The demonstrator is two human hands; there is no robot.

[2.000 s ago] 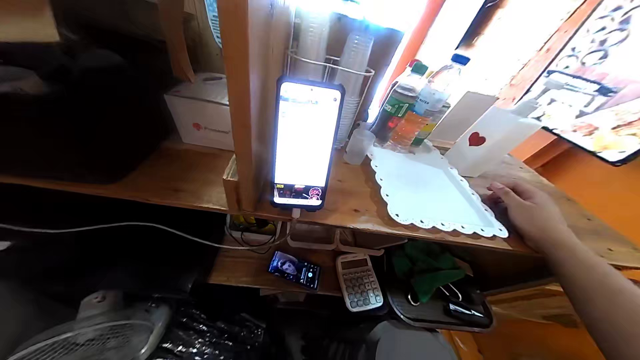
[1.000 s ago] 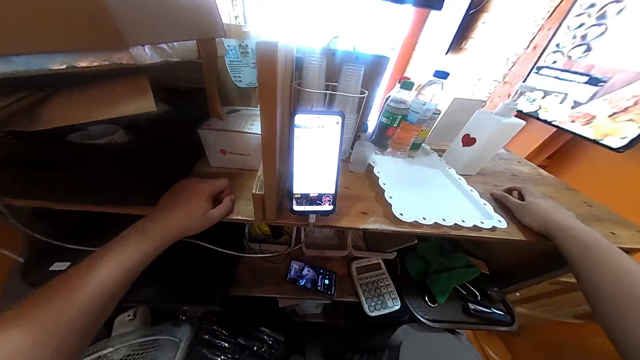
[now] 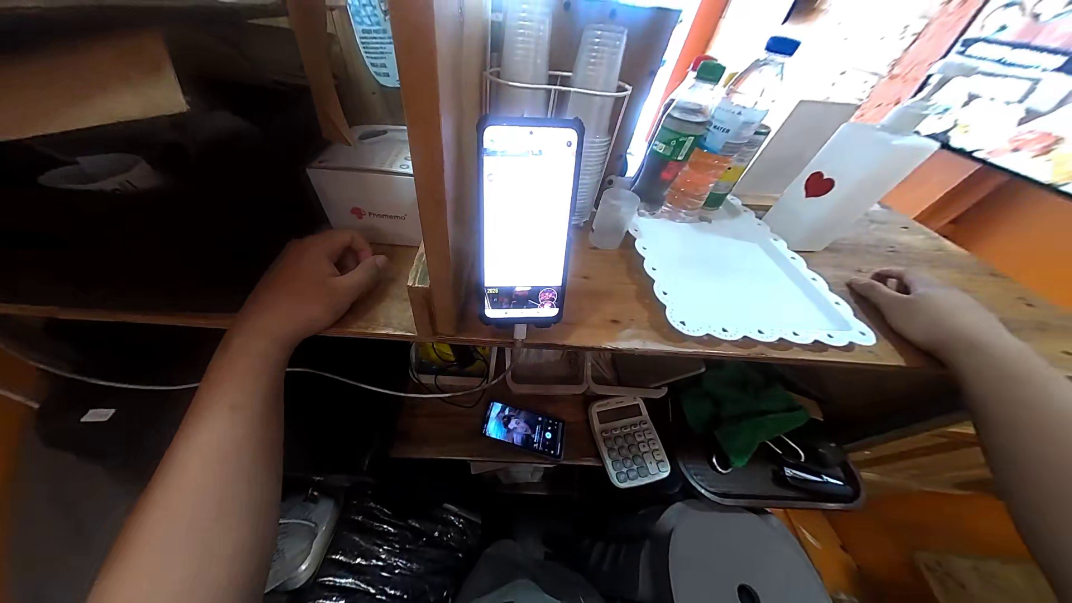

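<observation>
My left hand (image 3: 314,280) rests on the wooden shelf in front of a white Phomemo box (image 3: 368,188), its fingers loosely curled around nothing. On the wooden counter (image 3: 599,293), my right hand (image 3: 921,310) lies with curled fingers just right of a white scalloped tray (image 3: 737,276). A smartphone (image 3: 529,222) with a bright screen stands upright between the hands, a white cable plugged into its lower end. Below, on a lower shelf, lie a second smartphone (image 3: 523,429) with a lit screen and a white calculator (image 3: 630,442).
Clear plastic cups in a wire rack (image 3: 557,86), several bottles (image 3: 674,146) and a white pump bottle (image 3: 850,180) with a red heart stand behind. A wooden post (image 3: 431,167) divides the counter. A green cloth (image 3: 741,410) lies on a dark tray (image 3: 770,486) below.
My left hand, out of view two seconds ago, came into view on the shelf and is now closer to the white box. My right hand stays beside the scalloped tray.
</observation>
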